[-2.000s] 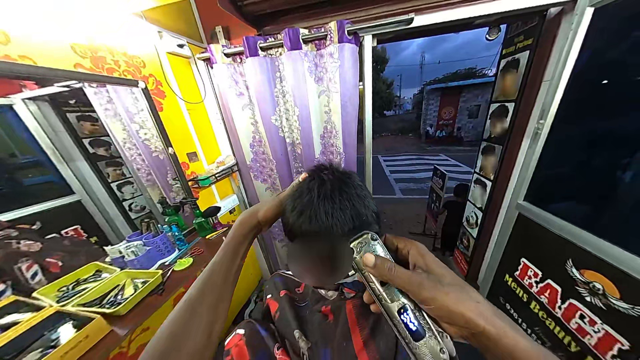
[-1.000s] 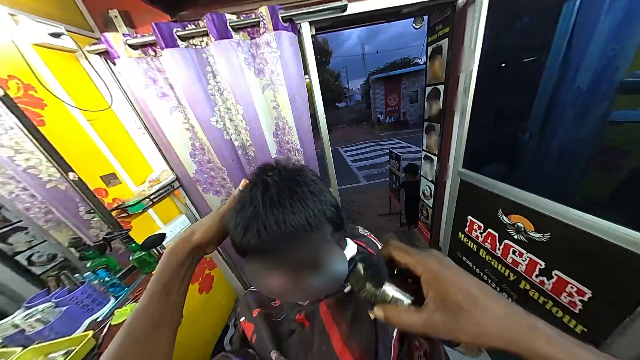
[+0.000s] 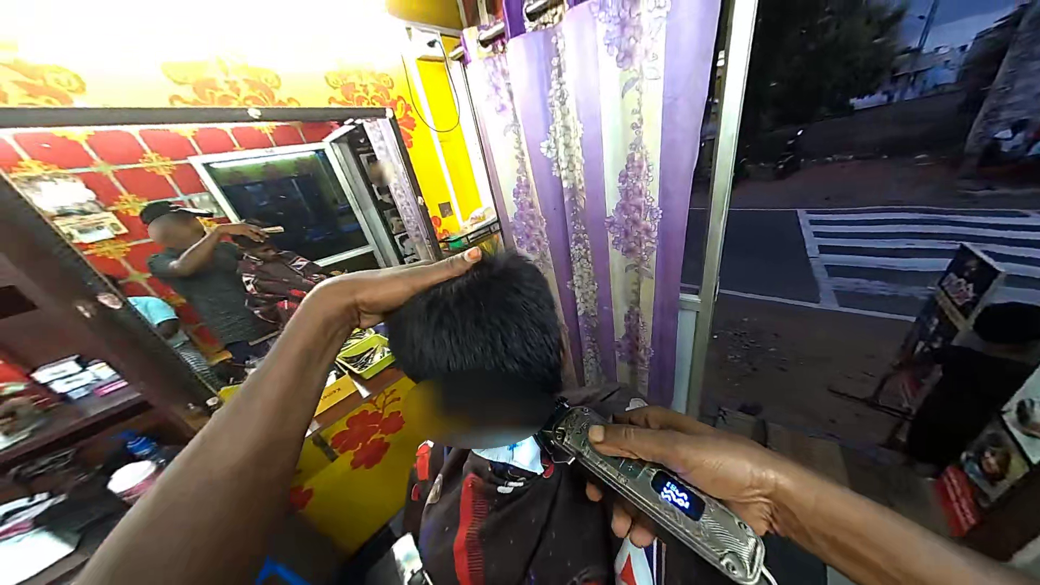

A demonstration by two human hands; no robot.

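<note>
A seated person's head with short black hair (image 3: 483,325) is at the middle, tilted forward above a dark patterned barber's cape (image 3: 520,520). My left hand (image 3: 390,288) rests on the top left of the head, palm down, holding no tool. In my right hand (image 3: 674,463) is a metallic cordless hair clipper (image 3: 658,491) with a lit display, my thumb on its upper side. The clipper's blade end is at the lower right of the head, by the neck; whether it touches the skin cannot be told. White neck paper (image 3: 512,455) shows above the cape's collar.
A large wall mirror (image 3: 260,114) stands at the left, over a counter with a yellow tray (image 3: 363,357) of tools. Behind the head hangs a purple floral curtain (image 3: 585,203). The metal door frame (image 3: 723,203) borders a doorway at the right, where another person (image 3: 975,382) is outside.
My right hand has brought the clipper back against the lower right of the head, after it was held slightly away one second ago. The view has swung left and closer.
</note>
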